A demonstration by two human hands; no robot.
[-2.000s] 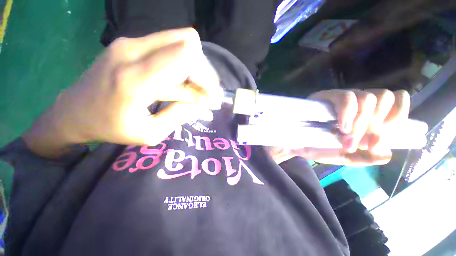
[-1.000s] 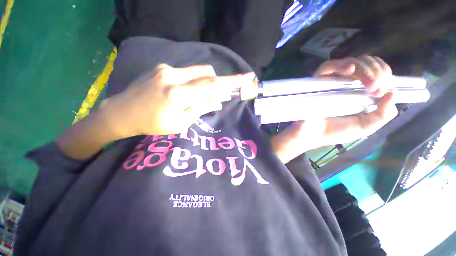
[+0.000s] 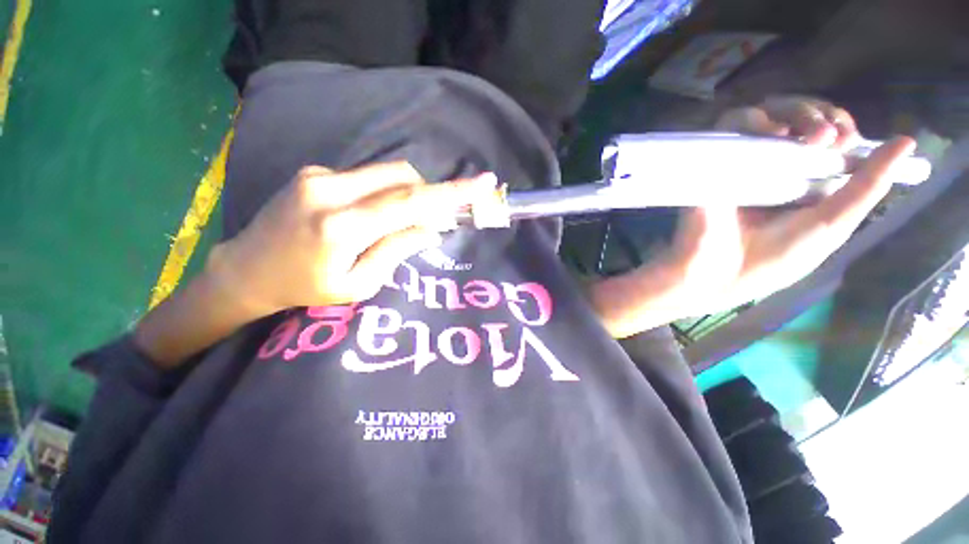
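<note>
My left hand holds a slim hand tool, its grip mostly hidden by the fingers. A pale gold collar shows at my fingertips. A shiny rod runs right from the collar to the near ends of the silver tubes; glare hides whether its tip is inside one. My right hand holds the silver-white tubes together over the lap's right side, palm below and fingertips over the far part. The tubes are overexposed, so their exact number cannot be told.
A dark sweatshirt with pink and white print covers my torso. Clear-blue plastic lies at the top. A black ridged stack, a teal bench top and a dark-edged tray are at right. Small crates show lower left.
The right hand and tubes have moved right and slightly up, its thumb now stretched along them. The left hand has moved slightly left, and more rod shows between collar and tubes.
</note>
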